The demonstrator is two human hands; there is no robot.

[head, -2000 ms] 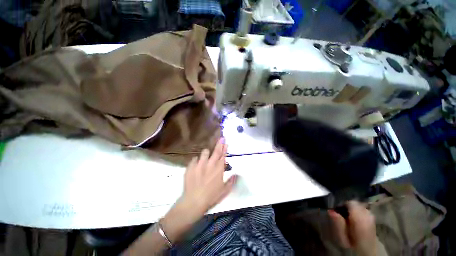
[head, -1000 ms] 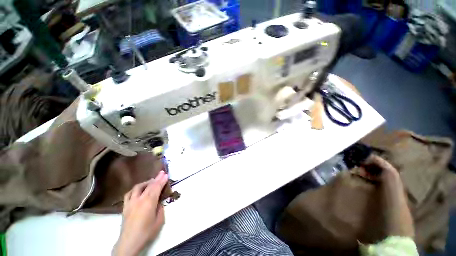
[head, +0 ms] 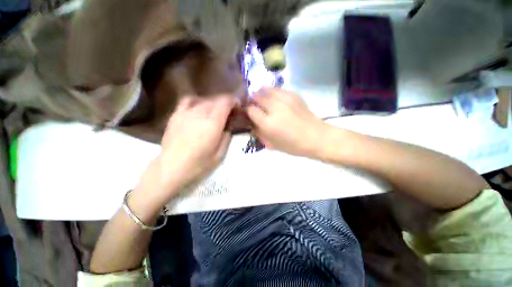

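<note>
The brown garment piece [head: 112, 50] lies on the left of the sewing table and runs to the needle area. A pale strip shows along its curved edge. My left hand [head: 197, 132] and my right hand [head: 283, 120] are close together just in front of the needle, with fingers pinching the brown cloth edge between them. Both hands are blurred. Bright bluish-white light [head: 255, 70] shines at the needle of the white sewing machine [head: 438, 50], behind my fingers. The presser foot and needle cannot be made out. A cream-yellow knob [head: 274, 58] is right of the light.
A smartphone [head: 369, 64] with a dark reddish screen lies on the machine bed. The white table's front edge [head: 101, 214] runs above my lap. Dark thread scraps [head: 254, 146] lie near my fingers. A crumpled clear item [head: 477, 105] and a tan cardboard scrap [head: 502, 106] are at the right.
My right hand has come from the brown cloth at the lower right to the needle area, beside my left hand. The view has turned back left and moved closer.
</note>
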